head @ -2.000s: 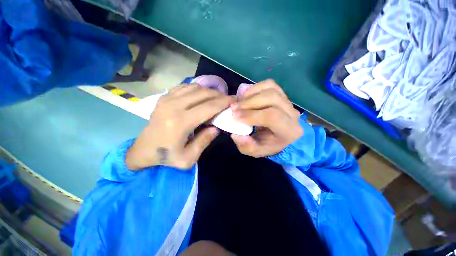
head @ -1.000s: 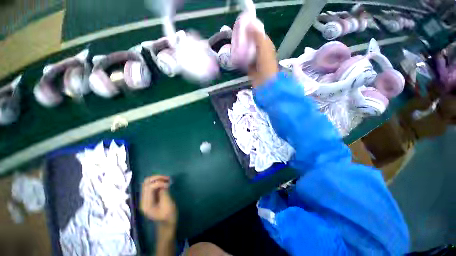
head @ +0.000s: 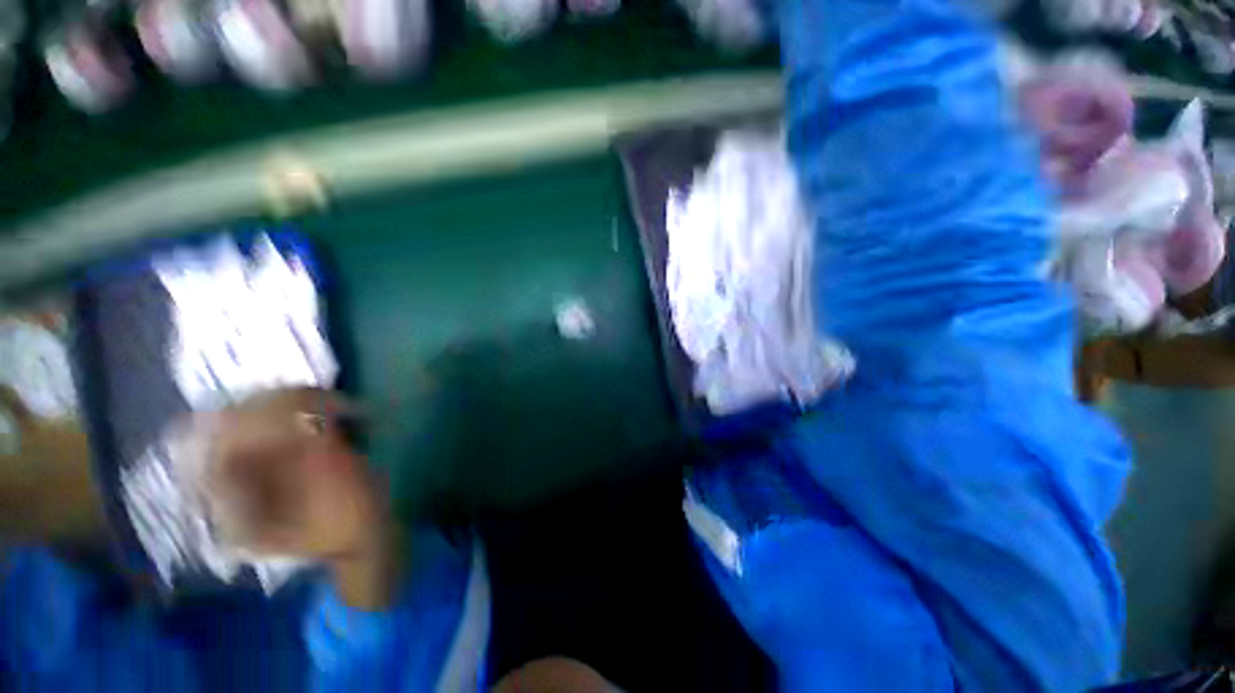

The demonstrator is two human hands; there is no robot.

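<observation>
My left hand (head: 285, 474) is strongly blurred, over the heap of white ear covers (head: 251, 325) in the left dark tray (head: 122, 352). Whether its fingers hold a piece cannot be seen. My right arm reaches forward in its blue sleeve. My right hand is cut off by the top edge. White ear covers (head: 738, 284) also lie heaped in the right tray (head: 653, 217), partly behind the right sleeve.
Blurred line headphones (head: 264, 41) stand in a row beyond the pale strip (head: 474, 136). More pink-and-white waiting headphones (head: 1144, 203) are piled at the right. A small white thing (head: 574, 318) lies on the green bench (head: 474, 257) between the trays. Blue cloth shows bottom left.
Two seconds ago both hands held a white piece together. One second ago my right hand held headphones over the belt; now it is out of view. My left hand is now over the left tray.
</observation>
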